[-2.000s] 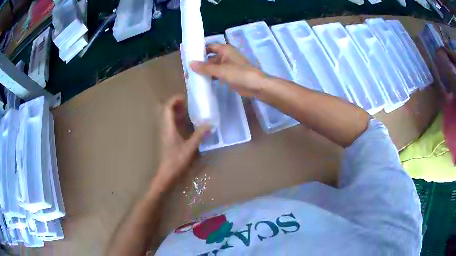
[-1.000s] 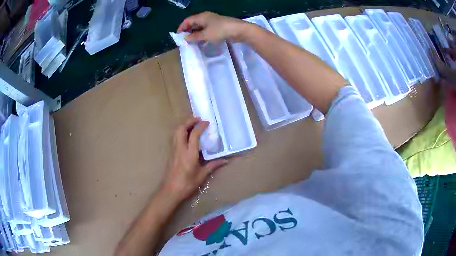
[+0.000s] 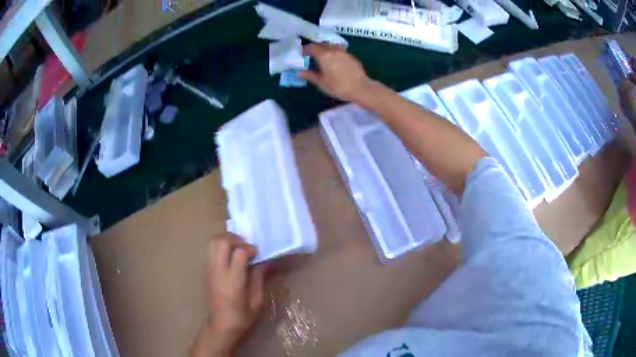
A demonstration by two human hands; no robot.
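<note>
A white plastic tray [image 3: 265, 185] stands slightly tilted on the cardboard in the middle, its far end reaching over the belt edge. My left hand [image 3: 235, 286] grips its near left corner. Whether the white wrapped item lies in its left recess is too blurred to tell. My right hand [image 3: 338, 73] is stretched over the belt, its fingertips at a small white paper [image 3: 284, 56] and a blue-and-white packet [image 3: 296, 74]. Whether it grips either cannot be told. Another white tray [image 3: 383, 181] lies to the right, partly under my right forearm.
A row of overlapping trays [image 3: 519, 129] runs to the right. Stacked trays [image 3: 70, 293] are at the left edge, below a metal post [image 3: 42, 199]. The dark green belt holds a printed white carton [image 3: 390, 24], a tray [image 3: 123, 122] and loose parts. Another person's hand shows far right.
The view has shifted towards the belt. My right hand has left the tray's far end and reached to the papers on the belt. My left hand stays at the tray's near end.
</note>
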